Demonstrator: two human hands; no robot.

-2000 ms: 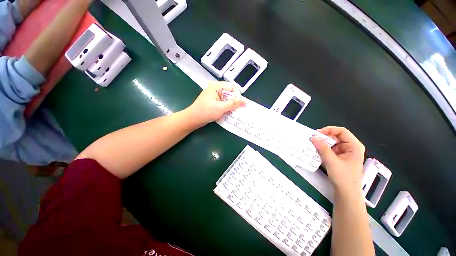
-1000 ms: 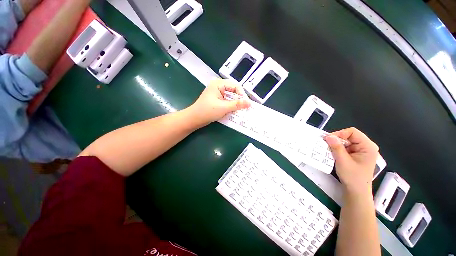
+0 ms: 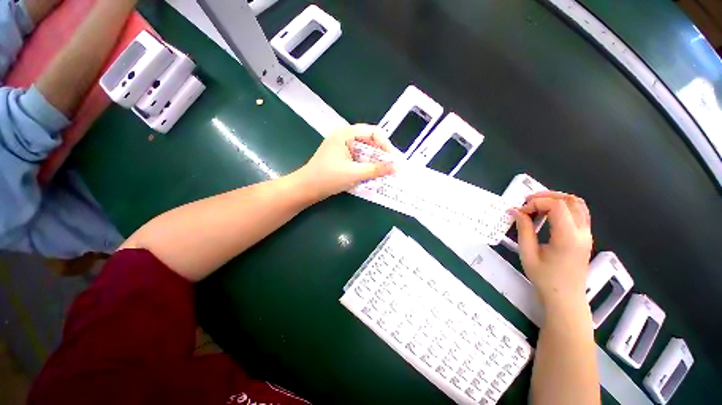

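A white label sheet (image 3: 443, 196) with rows of small dark print stretches across the belt's near edge. My left hand (image 3: 346, 164) grips its left end between thumb and fingers. My right hand (image 3: 556, 233) is at its right end, thumb and index fingertips together; whether they hold the sheet or a single label is too small to tell. A white housing (image 3: 521, 188) lies behind my right fingers, partly hidden. Two more housings, one of them here (image 3: 455, 144), lie just beyond the sheet. A label sheet stack (image 3: 435, 320) lies on the bench below my hands.
Metal side rail (image 3: 310, 109) with an upright post (image 3: 241, 38) at upper left. More housings lie on the green belt at upper left (image 3: 307, 38) and lower right (image 3: 636, 330). Stacked housings (image 3: 150, 81) sit beside a neighbouring worker's arms and a red mat (image 3: 75, 43).
The housings on the belt have moved right and down. My right hand first moved right, then its fingertips shifted slightly up and left. My left hand has stayed nearly still on the sheet.
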